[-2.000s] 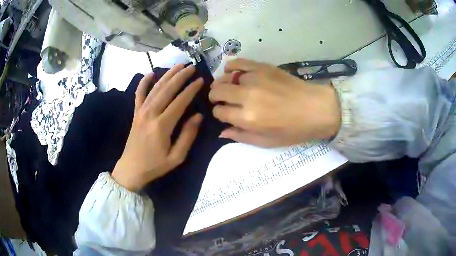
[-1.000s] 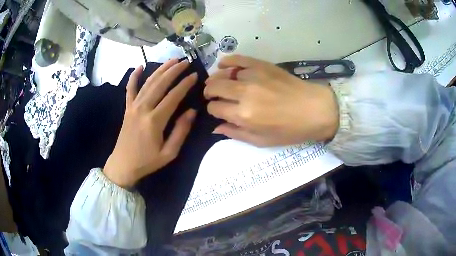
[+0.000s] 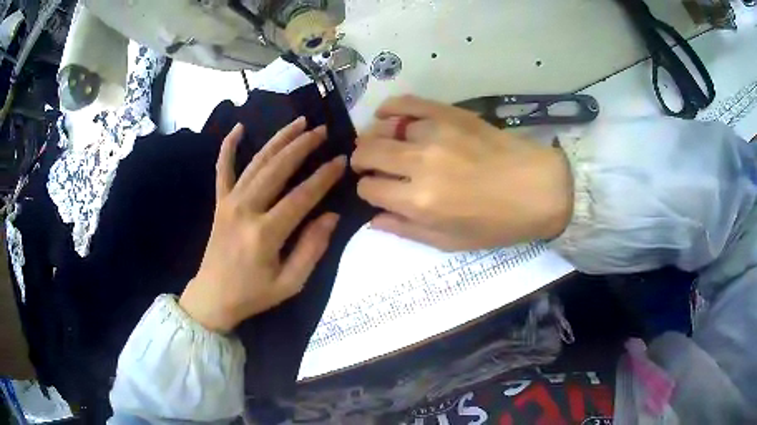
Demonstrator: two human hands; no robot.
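Observation:
The black garment piece (image 3: 149,199) drapes over the table's left side, its right edge under the presser foot (image 3: 326,83) of the cream-white sewing machine (image 3: 191,29). My left hand (image 3: 264,228) lies flat on the fabric, fingers spread, just below the foot. My right hand (image 3: 456,174), with a red ring, has its fingertips bent on the fabric's right edge; whether they pinch it is hard to see. White patterned lace trim (image 3: 87,178) hangs at the left.
Dark thread snips (image 3: 539,109) lie behind my right hand, partly covered by it. Black-handled scissors (image 3: 682,75) lie at the back right. A printed ruler (image 3: 415,290) runs along the table's front edge. Greyish thread waste (image 3: 498,353) hangs below it.
My left hand has moved slightly down, away from the presser foot, and more black fabric shows between its fingertips and the foot. My right hand stays at the fabric's edge.

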